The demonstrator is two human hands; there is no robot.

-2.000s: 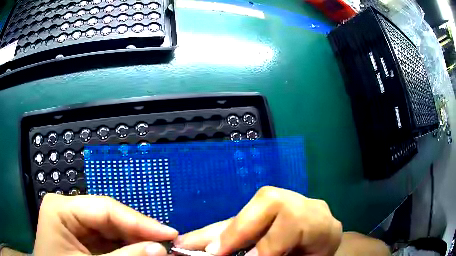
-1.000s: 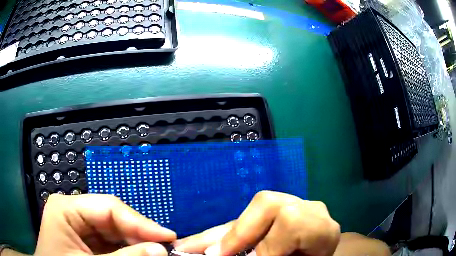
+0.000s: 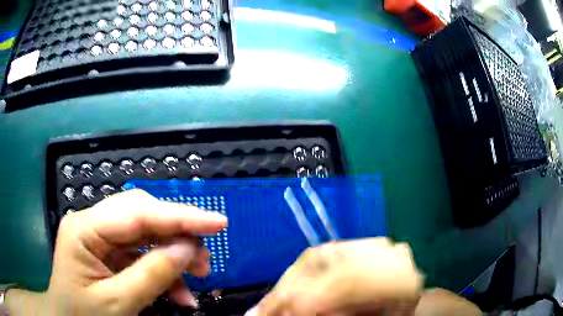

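Note:
A blue carrier sheet (image 3: 259, 247) lies across the near black tray (image 3: 55, 162), with rows of tiny white dots (image 3: 220, 247) on its left part. My left hand (image 3: 129, 247) is over the sheet's left part, thumb and index finger apart, with no part visible between them. My right hand (image 3: 352, 278), blurred, holds silver tweezers (image 3: 312, 210); their two legs are spread and point up over the sheet's right part. Small round components (image 3: 148, 164) sit in the tray's pockets. The hands hide the tray's lower part.
A second black tray (image 3: 154, 71) with round components and a white label (image 3: 23, 66) lies at upper left. A tall tray stack (image 3: 460, 117) stands at right, beside a red-orange bin (image 3: 417, 15) and clear plastic (image 3: 537, 55).
My hands, earlier together at the bottom edge, are now apart. The left has risen over the sheet and its fingers have parted; the tweezers now point upward. The whole view has shifted slightly.

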